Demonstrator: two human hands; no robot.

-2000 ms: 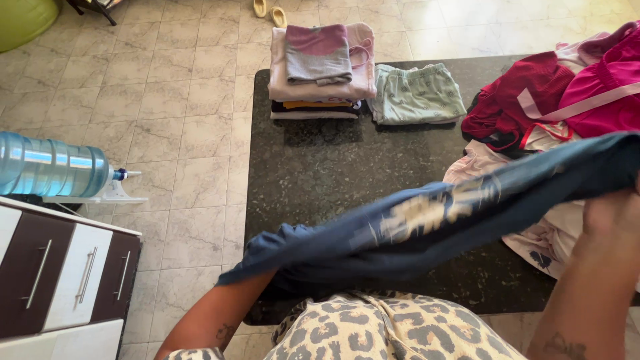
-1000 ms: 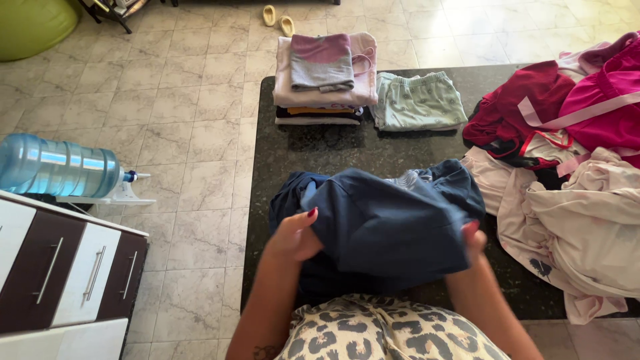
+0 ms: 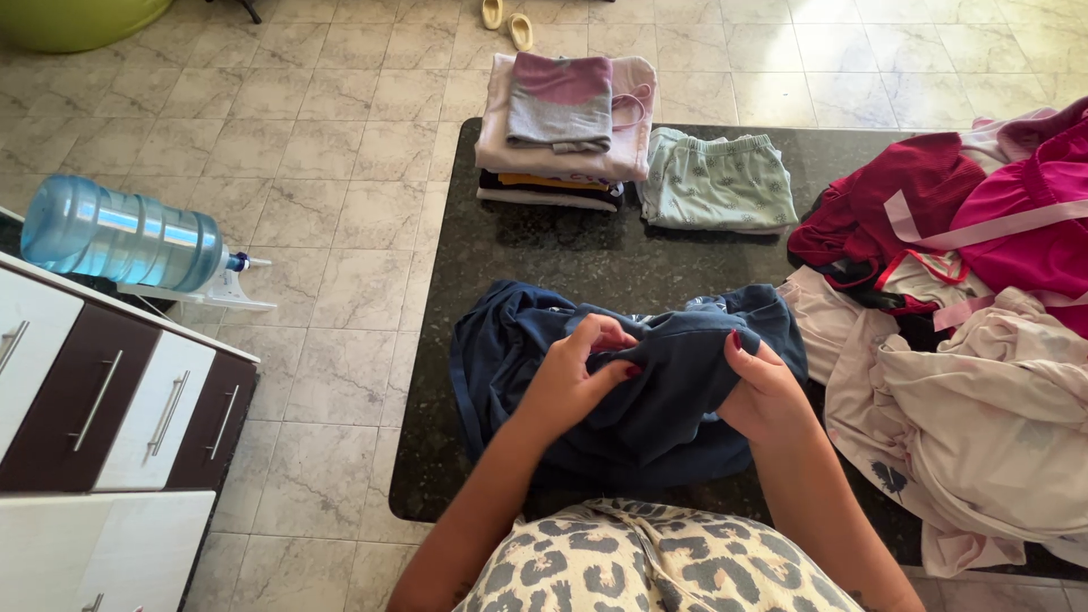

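Note:
A navy blue garment (image 3: 663,408) lies bunched on the dark granite tabletop (image 3: 578,255), close to my body. My left hand (image 3: 586,370) pinches its fabric near the middle, with thumb and fingers close together. Toward its right side my right hand (image 3: 756,382) grips the cloth, the thumb on top and the other fingers partly hidden. Beyond the garment stands a stack of folded clothes (image 3: 565,127) with a grey and pink piece on top. Beside that stack lie folded light green patterned shorts (image 3: 718,183).
Loose magenta and red clothes (image 3: 901,195) and a cream garment (image 3: 994,408) are heaped at the right. Left of the table are a drawer cabinet (image 3: 127,382) and a blue water jug (image 3: 123,234) on a stand. Yellow shoes (image 3: 520,32) sit on the tiled floor.
The navy garment, stretched out in the air two seconds ago, now rests bunched on the tabletop. My hands have come closer together on its fabric.

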